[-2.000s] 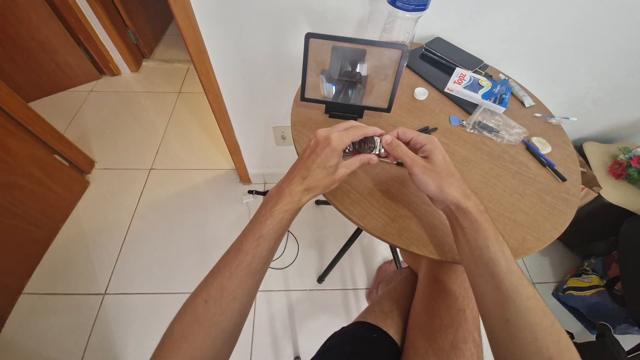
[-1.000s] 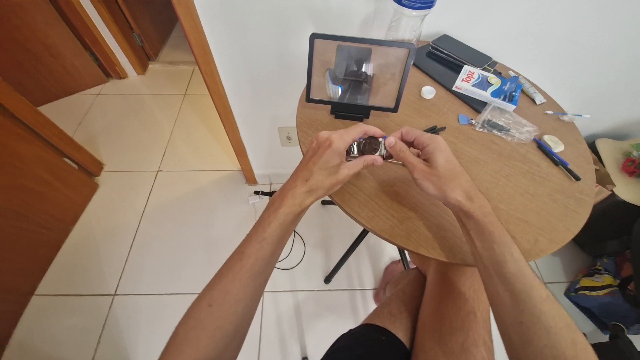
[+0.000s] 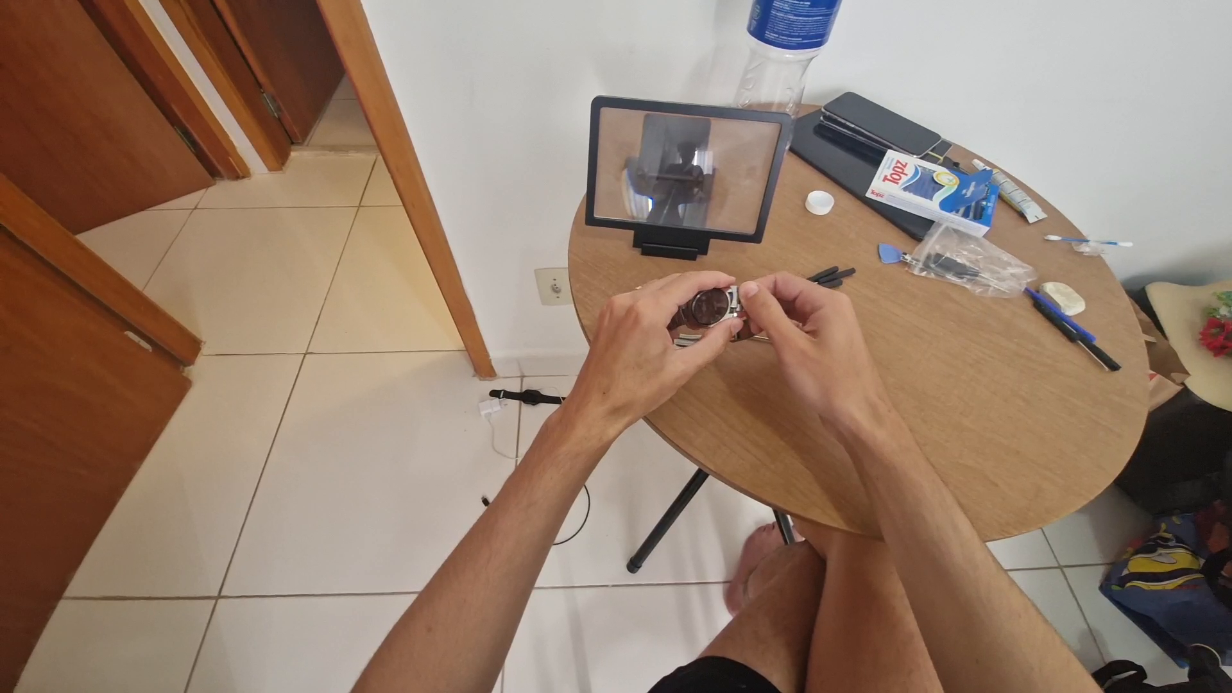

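Observation:
A metal wristwatch with a dark round face (image 3: 710, 306) is held above the left part of the round wooden table (image 3: 962, 414). My left hand (image 3: 640, 342) grips its case and band from the left, thumb below and fingers above. At the right edge of the watch, my right hand (image 3: 813, 327) pinches the metal band with thumb and forefinger; its other fingers are curled, and whatever lies beneath them is hidden. A framed screen magnifier (image 3: 685, 173) stands just behind the hands. Short black sticks or tools (image 3: 832, 277) lie behind my right hand.
Behind are a white cap (image 3: 819, 202), a Topz box (image 3: 932, 192), a dark case (image 3: 881, 125) and a clear plastic bottle (image 3: 773, 77). A plastic bag (image 3: 972, 260), pens (image 3: 1073, 327) and a cotton swab (image 3: 1088, 241) lie at right. A smartwatch (image 3: 526, 396) lies low at left.
Both hands stay on the watch. Its dark face shows more plainly now than two seconds ago, when the fingers covered more of it.

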